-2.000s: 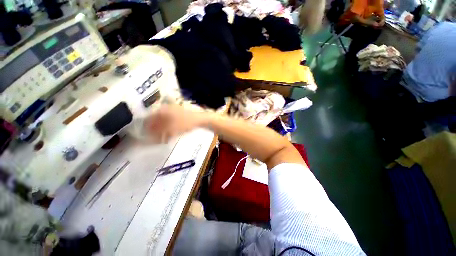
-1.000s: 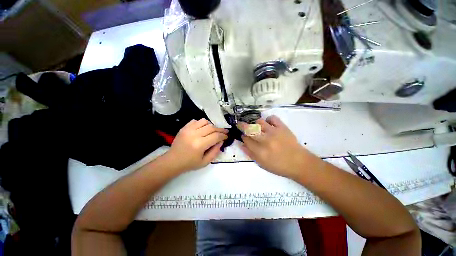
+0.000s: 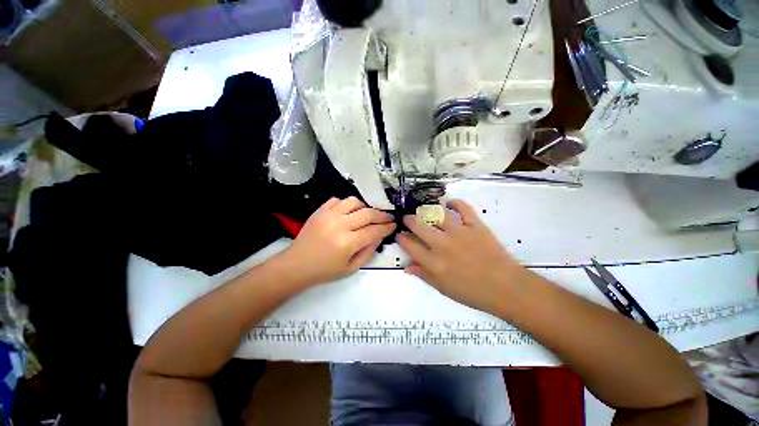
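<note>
A black garment piece [image 3: 200, 208] lies bunched on the white table left of the needle, with a bit of red trim [image 3: 289, 225] showing beside my left hand. My left hand [image 3: 339, 239] presses the black cloth with its fingertips just left of the presser foot [image 3: 401, 198]. My right hand [image 3: 453, 250] holds the cloth's edge from the right, fingertips close to my left ones. Only a small dark bit of cloth shows between them. A pale yellowish block [image 3: 430, 215] sits at my right fingers. The needle tip is hidden.
The white sewing machine [image 3: 466, 75] with its ribbed tension knob [image 3: 457, 148] stands behind my hands. Thread snips [image 3: 620, 293] lie right, near my right forearm. A printed ruler [image 3: 391, 333] runs along the table's front. A plastic-wrapped white roll [image 3: 293, 150] stands left of the machine head. Red fabric [image 3: 545, 398] is below right.
Two seconds ago an arm reached across the machine head. Since one second ago both hands have stayed at the needle on the black cloth; the view has shifted slightly.
</note>
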